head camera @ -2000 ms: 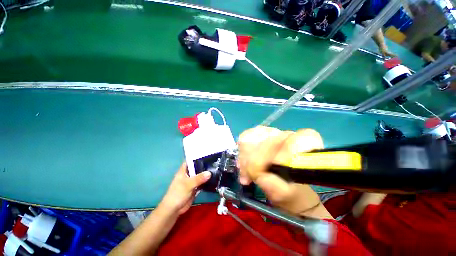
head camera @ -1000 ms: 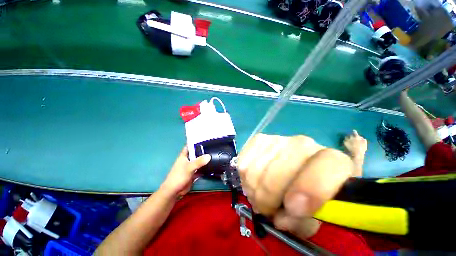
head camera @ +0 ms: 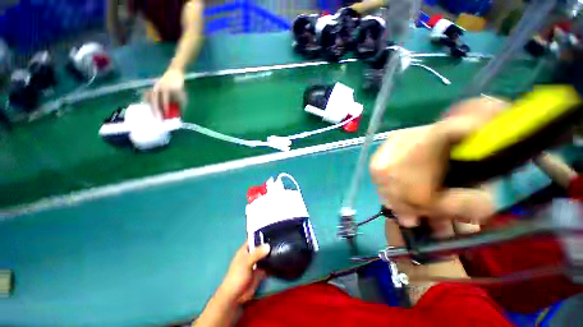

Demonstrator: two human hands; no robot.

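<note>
A white-and-black dome camera (head camera: 278,214) stands over the blue-green worktop in front of me, its red piece and looped white cable at the top and its glossy black ball at the bottom. My left hand (head camera: 241,274) holds its lower left side, thumb on the black part. My right hand (head camera: 425,175), blurred, is wrapped around the electric screwdriver (head camera: 511,137), a black body with a yellow panel. The silver screw-feed nose (head camera: 347,225) is to the right of the camera, apart from it.
A green conveyor (head camera: 224,112) runs behind the worktop (head camera: 128,236). Another person's hand (head camera: 169,89) touches a camera on it; a second camera (head camera: 335,103) lies further right. Several cameras are at the back. A grey rod (head camera: 377,128) rises beside the tool. A person in red is at the right.
The screwdriver and my right hand have moved right and up, away from the camera. The view has shifted, more of the far side shows, and another person's hand has appeared at a conveyor camera.
</note>
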